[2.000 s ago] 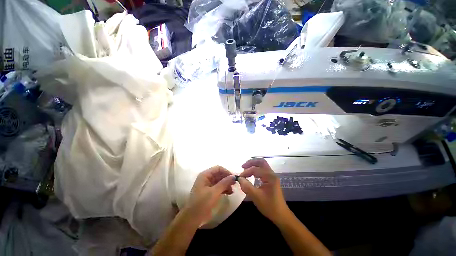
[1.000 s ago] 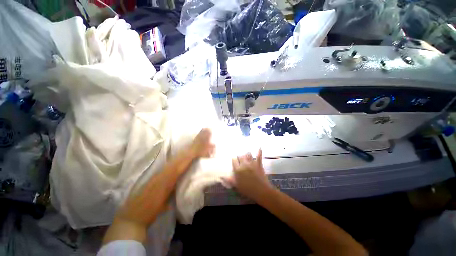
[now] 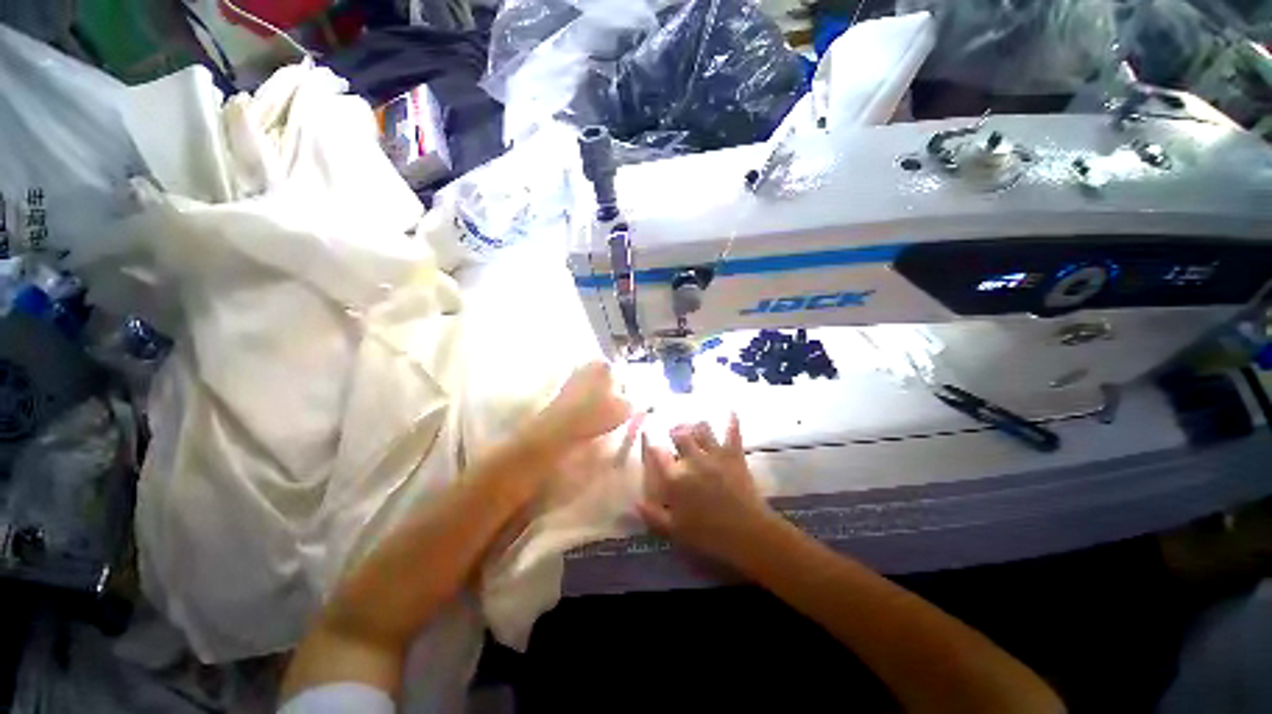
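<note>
Cream-white cloth (image 3: 300, 349) is heaped left of the needle and runs onto the bed under the bright lamp. My left hand (image 3: 593, 405) lies on the cloth just left of and below the presser foot (image 3: 678, 368). My right hand (image 3: 698, 481) lies at the cloth's right edge, in front of the foot, fingers pointing toward it. Glare hides the fingertips, so I cannot tell if either hand grips the cloth. The small dark label seen earlier does not show. A loose pile of dark labels (image 3: 784, 356) lies right of the foot.
The white JACK machine head (image 3: 823, 279) spans the right side. Dark thread snips (image 3: 997, 416) lie on the bed right of the labels. The grey table edge (image 3: 893, 527) curves along the front. Clear plastic bags (image 3: 698, 70) are behind, and a white printed bag (image 3: 63, 168) hangs at left.
My hands held a small dark piece together at the front edge; they have since parted and moved forward onto the cloth. In the last second my left hand moved slightly right, closer to the foot.
</note>
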